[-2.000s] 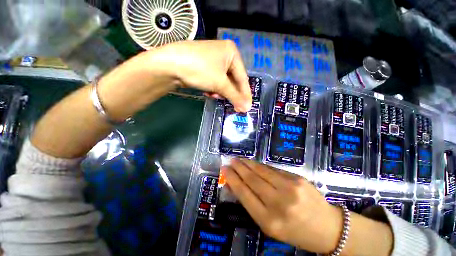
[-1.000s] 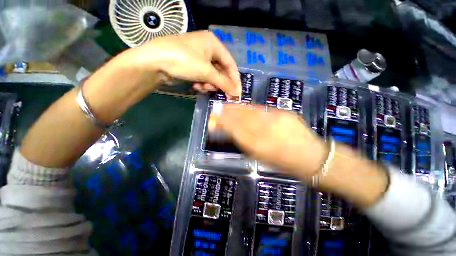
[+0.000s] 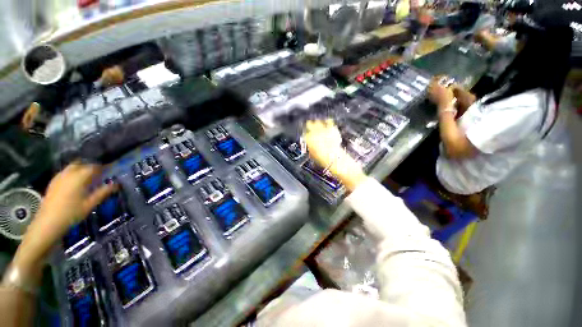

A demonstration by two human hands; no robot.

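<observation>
A clear blister tray holds two rows of black keypad phones with blue-printed films on their screens. My left hand is over the tray's left end, fingers apart, partly covering phones there; no held thing shows. My right hand is stretched over a second tray to the right, by its near left part. It is blurred, with a dark blurred shape at its fingertips, so I cannot tell whether it grips anything.
A round fan stands at far left. Wrapped grey parts lie behind the phone tray. Further trays, one with red pieces, line the bench. A person in a white top sits at the right. A clear bag is below the bench edge.
The view has swung to the right and widened. My right hand has left the phone at the tray's left end and moved over the right tray. My left hand no longer pinches at that phone.
</observation>
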